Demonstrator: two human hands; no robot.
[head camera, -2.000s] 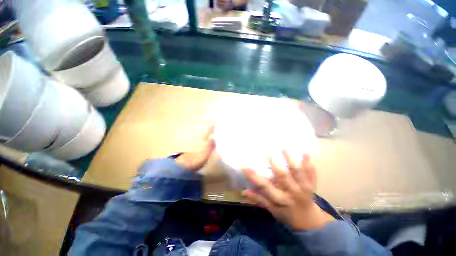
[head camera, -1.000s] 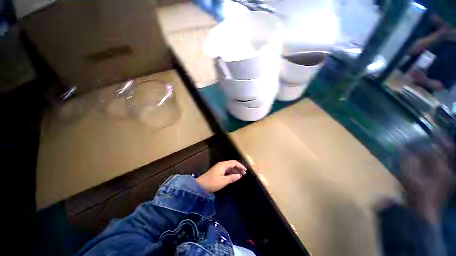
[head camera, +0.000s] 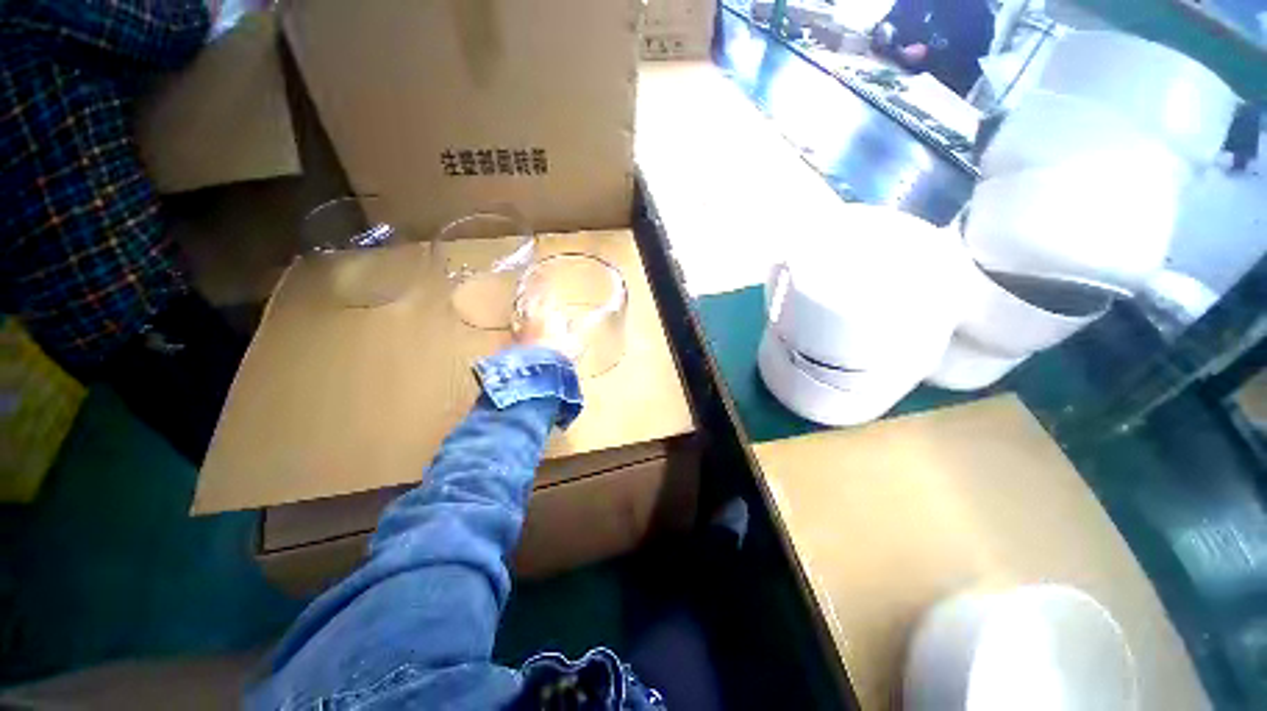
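My left hand (head camera: 550, 329) reaches to the nearest clear outer container (head camera: 598, 313) on the cardboard-topped side stand. The hand is pale, blurred and small against its near wall; whether the fingers grip it cannot be told. Two more clear containers, a middle one (head camera: 486, 285) and a far left one (head camera: 364, 264), stand in a row beside it. A white pot (head camera: 1021, 653) shows at the bottom right on the bench cardboard, cut off by the frame edge. My right hand is out of view.
Nested white pots (head camera: 868, 313) stand and lean at the bench's left end. A printed brown carton (head camera: 479, 125) rises behind the side stand (head camera: 327, 403). A person in a checked shirt (head camera: 90, 181) is at the far left. Another person (head camera: 945, 35) is across the line.
The view has swung left. My left hand has moved from beside the bench edge to the nearest clear container. My right hand has left the picture, and a white pot now shows at bottom right.
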